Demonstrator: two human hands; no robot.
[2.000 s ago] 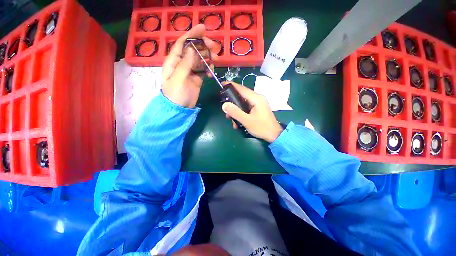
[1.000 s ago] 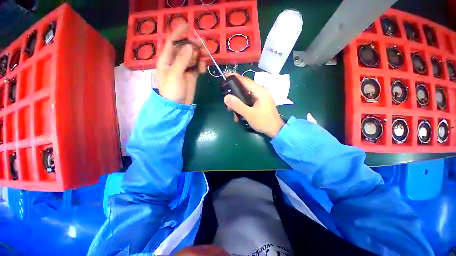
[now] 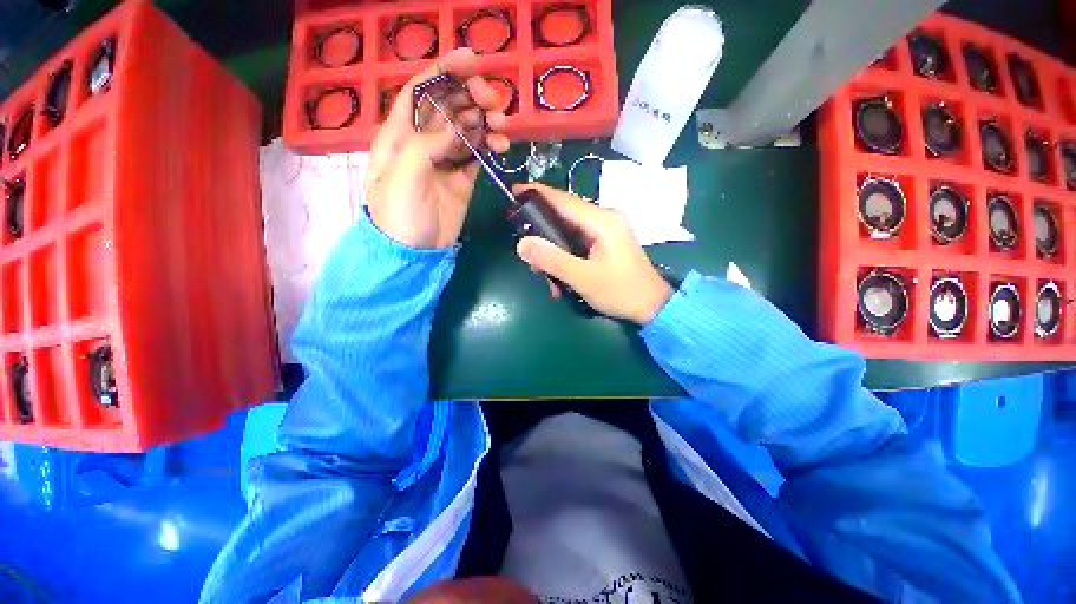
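Observation:
My left hand point(image 3: 415, 177) holds a dark ring-shaped watch case point(image 3: 439, 86) up in its fingers, in front of the lower edge of the centre red foam tray point(image 3: 454, 137). My right hand point(image 3: 602, 260) grips the thick black handle of a screwdriver point(image 3: 545, 224). Its long thin silver shaft points up and left, and the tip meets or overlaps the ring's rim; contact cannot be told for sure. The centre tray's pockets hold thin open rings with red showing through them.
A tall stack of red foam trays point(image 3: 195, 236) stands left, beside a white paper sheet point(image 3: 309, 224). A white bottle point(image 3: 668, 94), a white wipe point(image 3: 647, 201) and tiny shiny bits point(image 3: 543, 158) lie behind my right hand. A grey metal arm point(image 3: 802, 77) and a filled red tray point(image 3: 844, 254) are right.
A second ago my left hand was blurred and tilted differently; now it is steadier with the ring's rim plainly visible. The screwdriver has shifted slightly down and left.

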